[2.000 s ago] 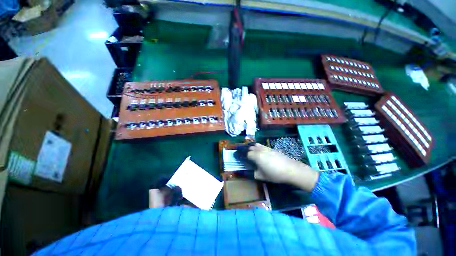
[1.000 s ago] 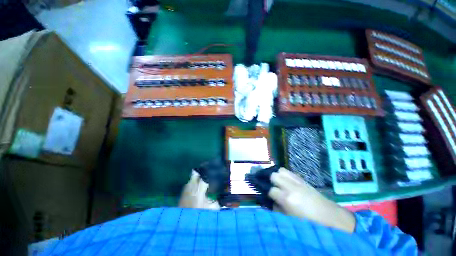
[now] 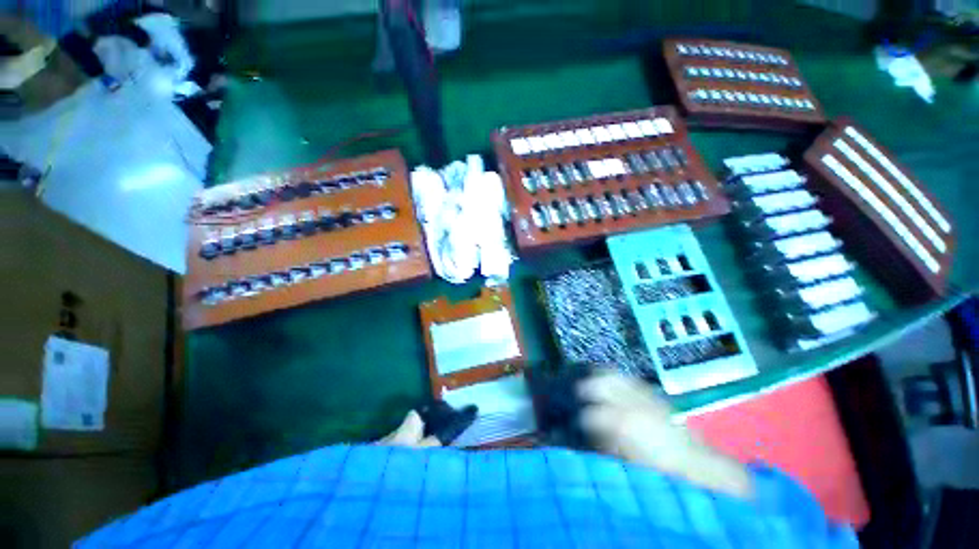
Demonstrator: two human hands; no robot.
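The orange-brown jig base (image 3: pixel 434 312) lies in front of me with two silver-white heatsinks in it. The far heatsink (image 3: pixel 476 342) is uncovered. The near heatsink (image 3: pixel 496 410) is partly hidden at its edges by my hands. My left hand (image 3: pixel 425 425), with black coverings on the fingers, is at the near heatsink's left side. My right hand (image 3: pixel 601 411), also with black finger coverings and blurred, is just right of it. Whether either hand grips anything is hidden. The teal-green cover plate (image 3: pixel 687 309) lies partly over the screw box (image 3: pixel 596 318) at the right.
The transistor tray (image 3: pixel 306 263) stands at the left, a white crumpled pile (image 3: pixel 464 220) beside it, then the second parts tray (image 3: pixel 612 177). Assembled bars (image 3: pixel 800 247) and two spare trays (image 3: pixel 741 80) are at the right. A dark upright tool (image 3: pixel 413 86) is behind; a carton (image 3: pixel 81 322) is left.
Both heatsinks, loose or held two seconds ago, now lie in the jig's two compartments. Since one second ago my right hand has moved off the near heatsink to its right. The view has turned.
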